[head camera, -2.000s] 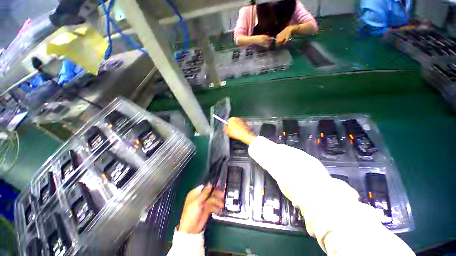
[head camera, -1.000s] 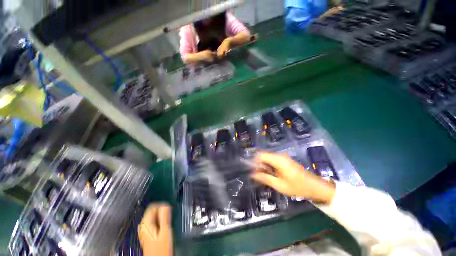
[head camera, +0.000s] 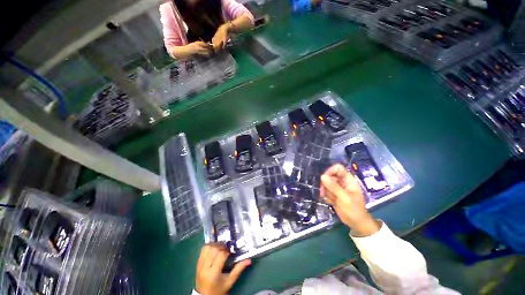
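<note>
A clear tray (head camera: 397, 190) holds black housings in two rows, some with orange spots. A dark glossy gridded sheet (head camera: 312, 148) lies across the tray's middle and covers part of several pockets. My right hand (head camera: 345, 196) is over the tray's front right part, beside the sheet, with fingers curled together; I cannot tell whether it holds anything, and no tweezers can be made out. My left hand (head camera: 216, 268) is at the tray's front left corner, its fingertips by the lower end of a housing (head camera: 223, 222); its grip is unclear.
A long gridded strip (head camera: 179, 187) lies along the tray's left side. Stacked filled trays (head camera: 86, 248) stand at lower left, more (head camera: 429, 43) at upper right. A pale metal post (head camera: 75, 144) slants at left. A person (head camera: 201, 29) sits opposite. A blue stool (head camera: 498, 216) is at right.
The view has shifted right. The left hand has moved to the tray's front left corner. The dark sheet, blurred before, now shows clearly across the tray. The right hand is more curled.
</note>
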